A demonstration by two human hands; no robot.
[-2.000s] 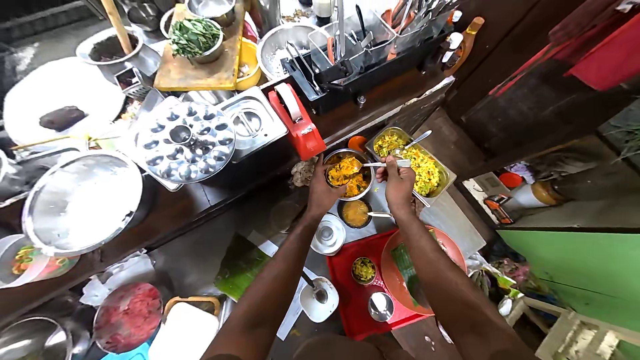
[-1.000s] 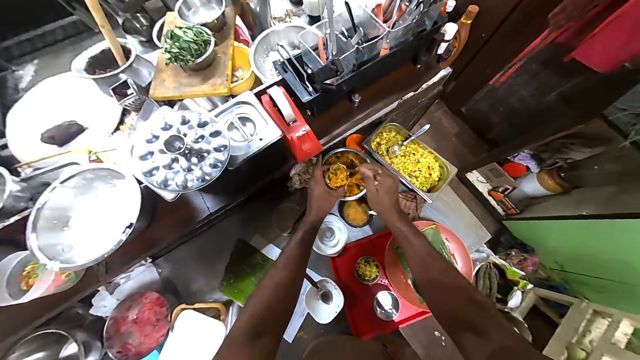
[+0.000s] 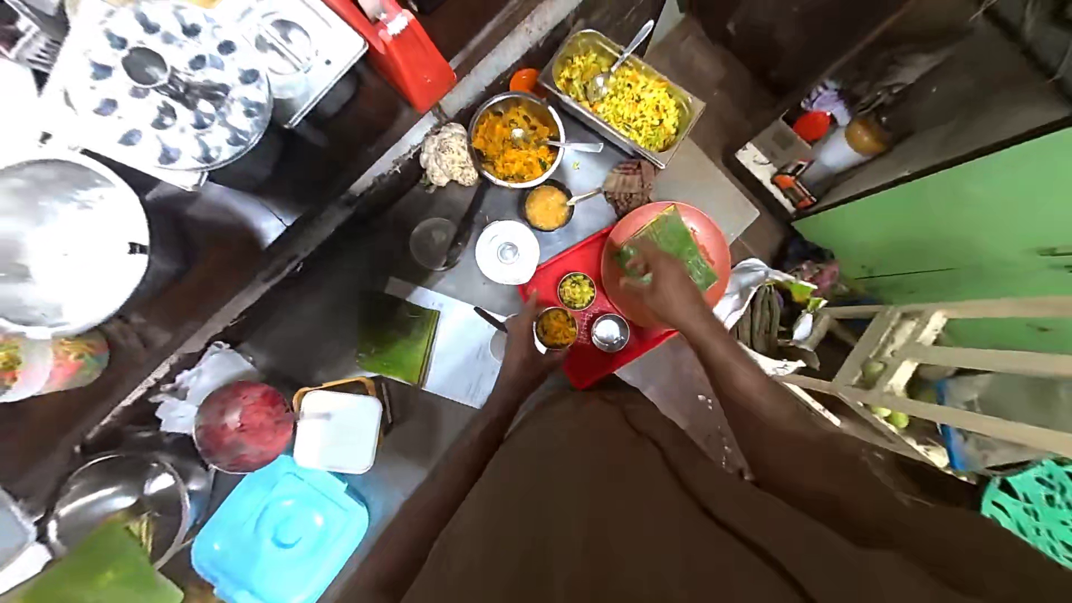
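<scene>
My left hand [image 3: 526, 342] grips a small steel cup of orange curry [image 3: 556, 327] at the lower left of a red tray [image 3: 586, 368]. Beside it on the tray are a small cup of yellow-green vegetables [image 3: 576, 291] and a shiny steel cup [image 3: 610, 332]. My right hand [image 3: 657, 276] is over an orange-red plate [image 3: 630, 306] with a folded banana leaf piece [image 3: 682, 247]; its fingers are partly hidden, so whether they hold anything is unclear. Beyond stand a steel bowl of orange curry [image 3: 511, 146] with a spoon and a small bowl of yellowish sauce [image 3: 547, 208].
A steel pan of yellow vegetables [image 3: 641, 109] stands at the back, near a red tape dispenser [image 3: 410, 63]. A white lid [image 3: 507, 252] lies left of the tray. Cut banana leaves [image 3: 398, 339], a blue plastic lid [image 3: 280, 532] and a wooden rack [image 3: 913, 314] flank me.
Both hands have moved from the curry bowl towards my body, the left with the small cup to the tray, the right to the plate. The spoon now rests in the curry bowl. The view has shifted.
</scene>
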